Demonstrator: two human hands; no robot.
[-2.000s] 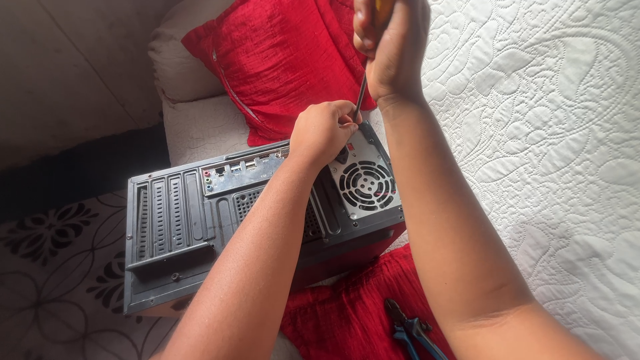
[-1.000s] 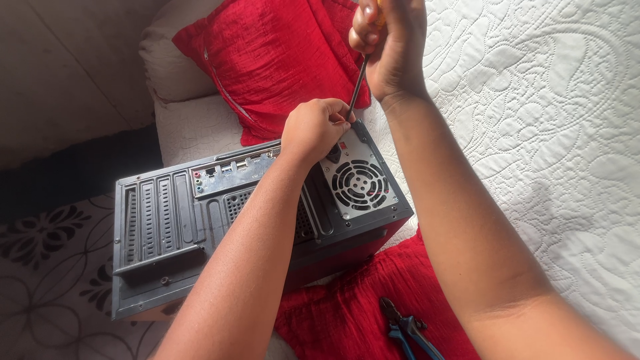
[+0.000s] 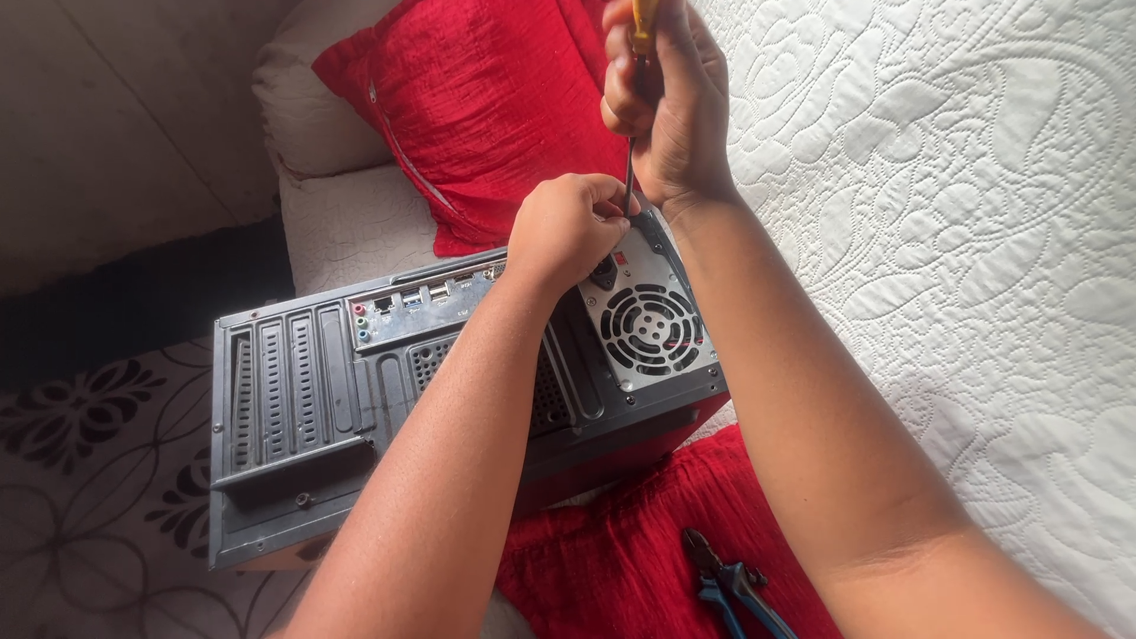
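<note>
A dark computer case (image 3: 399,355) lies with its rear panel facing up, showing slot covers, ports and a power supply with a round fan grille (image 3: 650,329). My right hand (image 3: 679,98) grips the yellow handle of a screwdriver (image 3: 645,25), whose thin shaft points down to the upper right corner of the case, by the power supply. The fingertips of my left hand (image 3: 568,226) pinch around the lower end of the shaft at that corner. The tip and whatever it touches are hidden by those fingers.
Blue-handled pliers (image 3: 732,590) rest on red fabric (image 3: 612,559) below the case. A red cushion (image 3: 497,106) and a pale pillow (image 3: 311,98) lie beyond it. White quilted bedding (image 3: 1003,266) spreads on the right, and a patterned floor covering (image 3: 98,497) shows at lower left.
</note>
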